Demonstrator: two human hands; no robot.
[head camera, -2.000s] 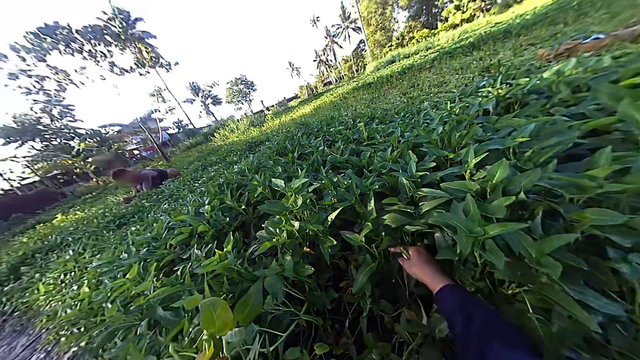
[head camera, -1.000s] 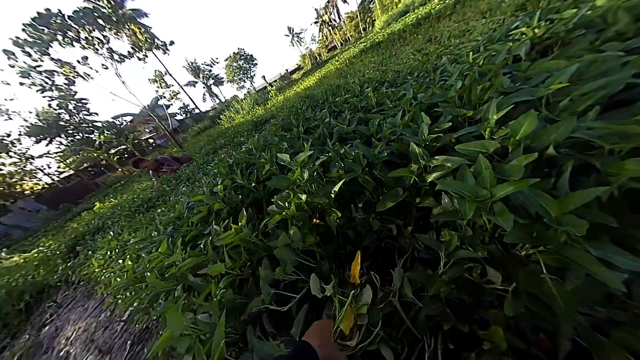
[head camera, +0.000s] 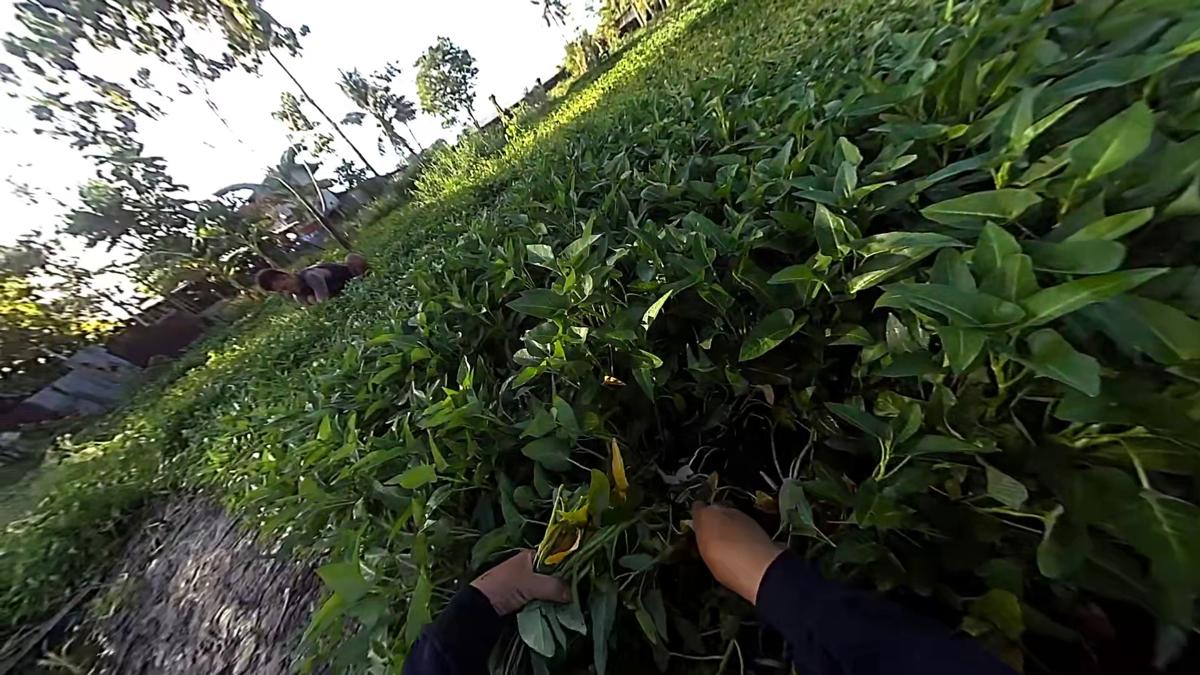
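Observation:
My left hand (head camera: 521, 583), in a dark sleeve, is closed around a bunch of leafy green stems (head camera: 600, 553) at the bottom centre; a few yellowed leaves (head camera: 561, 536) stick out above the fist. Just right of it, my right hand (head camera: 733, 551) reaches into the dark gap among the plants, its fingertips near thin stems. Leaves and shadow hide those fingertips, so whether they grip a stem does not show. Around both hands grow dense green plants with pointed leaves (head camera: 970, 305).
Another person (head camera: 314, 281) bends low among the plants at the left. A strip of bare, dry ground (head camera: 202, 586) lies at the lower left. Grey blocks or slabs (head camera: 89, 380) stand beyond it, and trees (head camera: 445, 80) rise at the back.
My left hand has come into view with the bunch of stems in it. Two seconds ago only one hand showed, among the leaves. The view has shifted.

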